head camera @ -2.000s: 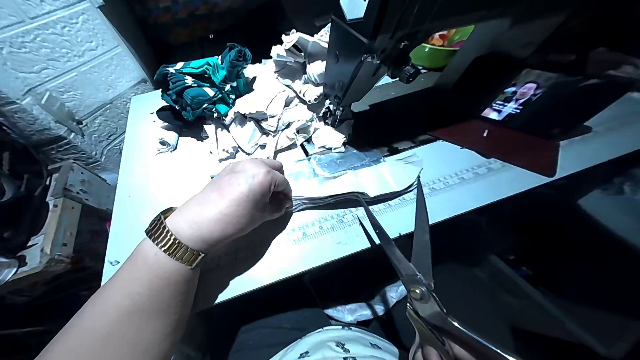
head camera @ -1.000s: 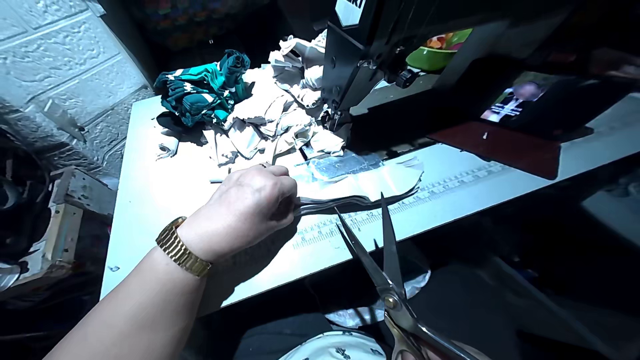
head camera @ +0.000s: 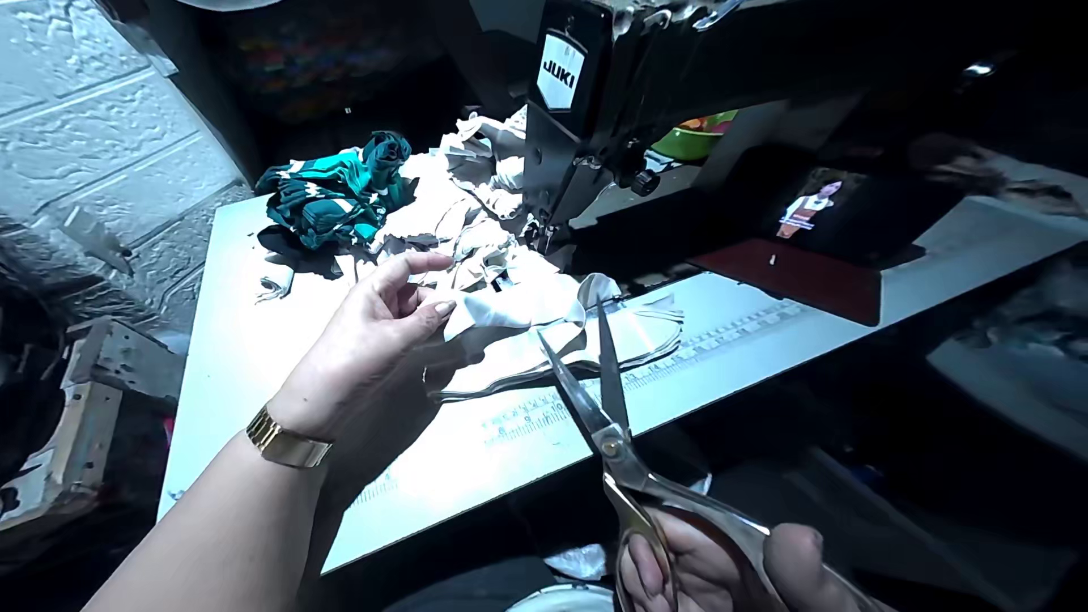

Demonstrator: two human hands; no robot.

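Note:
My left hand [head camera: 382, 314], with a gold-coloured watch at the wrist, is over the table with thumb and index finger apart near a white fabric piece [head camera: 510, 306]. Whether it touches that piece I cannot tell. Beneath lies a stack of white cut fabric [head camera: 527, 353], its layered edge facing me. My right hand [head camera: 705, 561] holds large metal scissors [head camera: 614, 450] by the handles, blades apart, their tips over the stack and the fabric piece. White fabric pieces [head camera: 489, 246] lie heaped behind, beside a bundle of green fabric [head camera: 331, 200].
A Juki sewing machine [head camera: 565, 127] stands behind the fabric. To its right, a phone with a lit screen [head camera: 807, 204] leans in a dark red case [head camera: 799, 272]. A green bowl [head camera: 693, 140] sits behind. A printed ruler scale [head camera: 527, 416] runs along the table [head camera: 442, 484].
My left hand was closed on the left end of the fabric stack; its fingers have now opened. A white piece now stands raised above the stack. The scissors remain in my right hand.

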